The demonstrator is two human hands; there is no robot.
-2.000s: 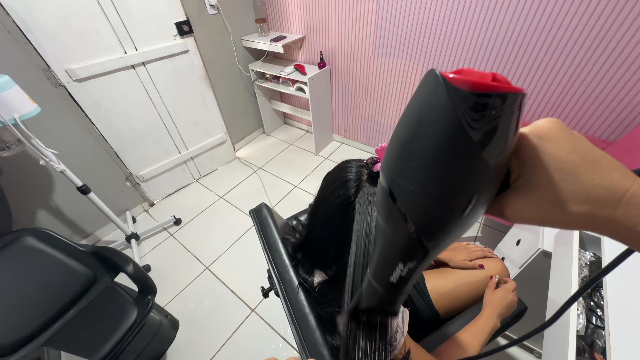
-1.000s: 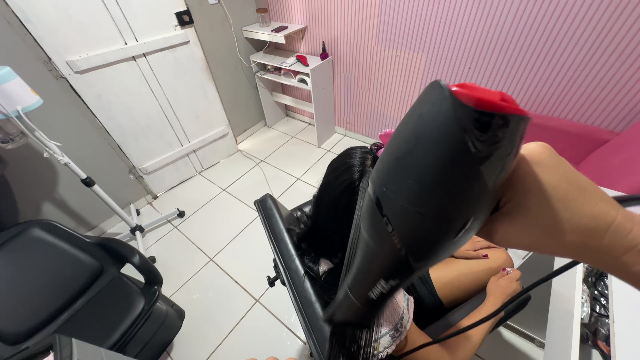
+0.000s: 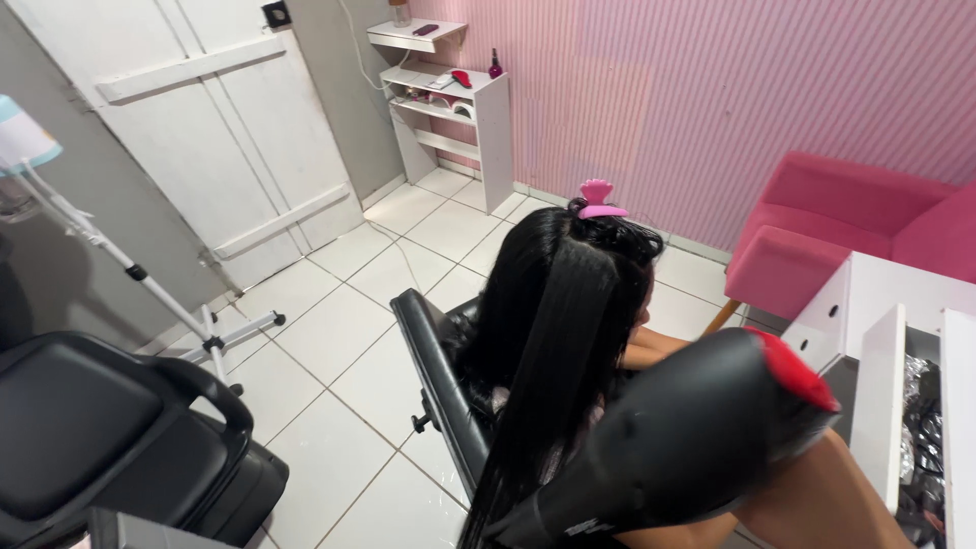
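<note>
A black hair dryer with a red rear rim [image 3: 679,435] slants across the lower right, its nozzle against the lower part of a long, straight section of black hair [image 3: 560,328]. Behind the dryer is my right hand [image 3: 793,480], closed on its handle, with the fingers mostly hidden. The hair belongs to a seated person whose head is seen from behind and above. A pink claw clip [image 3: 598,202] gathers hair at the top of the head. My left hand is out of view, and the end of the hair section is cut off at the bottom edge.
The person sits in a black salon chair [image 3: 438,381]. Another black seat [image 3: 76,427] and a white wheeled stand [image 3: 175,305] are at left. A white desk [image 3: 907,286] with an open drawer and a pink armchair [image 3: 793,255] are at right.
The dryer in my right hand has moved down and tilted closer to level, uncovering the head and the clip. The view has shifted, bringing the pink armchair and desk further in.
</note>
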